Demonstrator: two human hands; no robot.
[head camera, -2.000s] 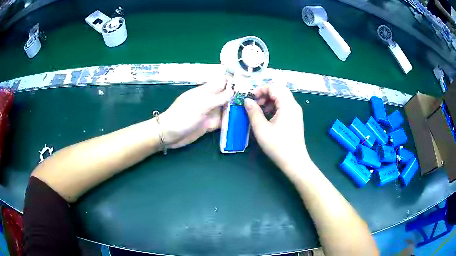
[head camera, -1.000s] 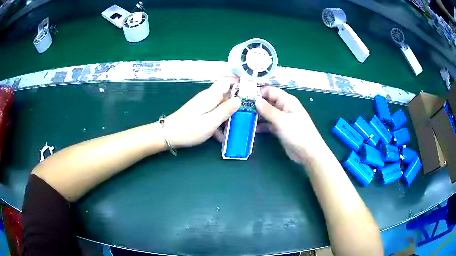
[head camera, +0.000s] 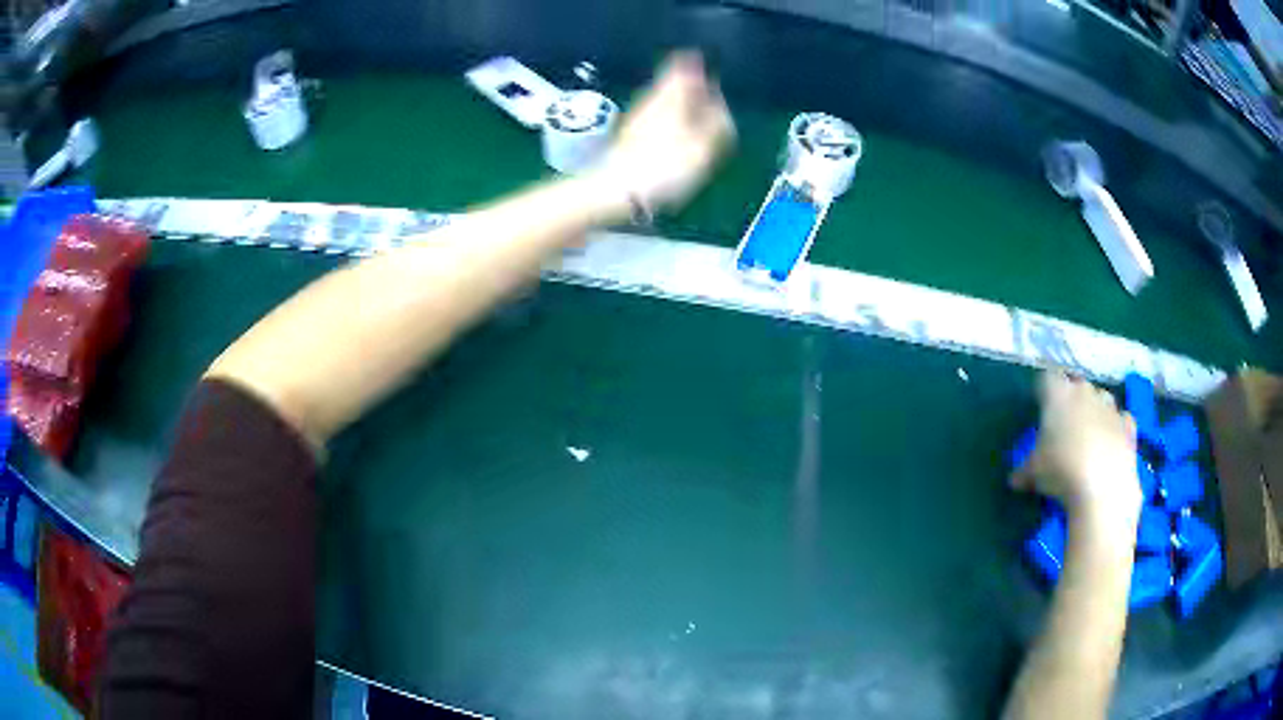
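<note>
A white handheld fan body (head camera: 823, 152) with a blue battery pack (head camera: 782, 236) in its handle lies across the whitish strip and the conveyor's near edge, touched by neither hand. My left hand (head camera: 678, 130) is blurred above the belt, beside another fan body (head camera: 577, 130) with an open handle; whether it holds anything cannot be told. My right hand (head camera: 1081, 439) is over the heap of blue battery packs (head camera: 1151, 528) at the right, its fingers bent down on them; its grip is unclear.
More white fans lie on the green belt (head camera: 957, 211), at left and right. A brown carton (head camera: 1247, 464) stands at the right edge. A red shiny bundle (head camera: 71, 331) lies at the left. A small white bit (head camera: 578, 453) lies on the dark green bench (head camera: 675, 563).
Both hands have let go of the fan, now further up on the strip. My left hand has moved up over the belt, my right hand to the battery heap. The view has shifted left.
</note>
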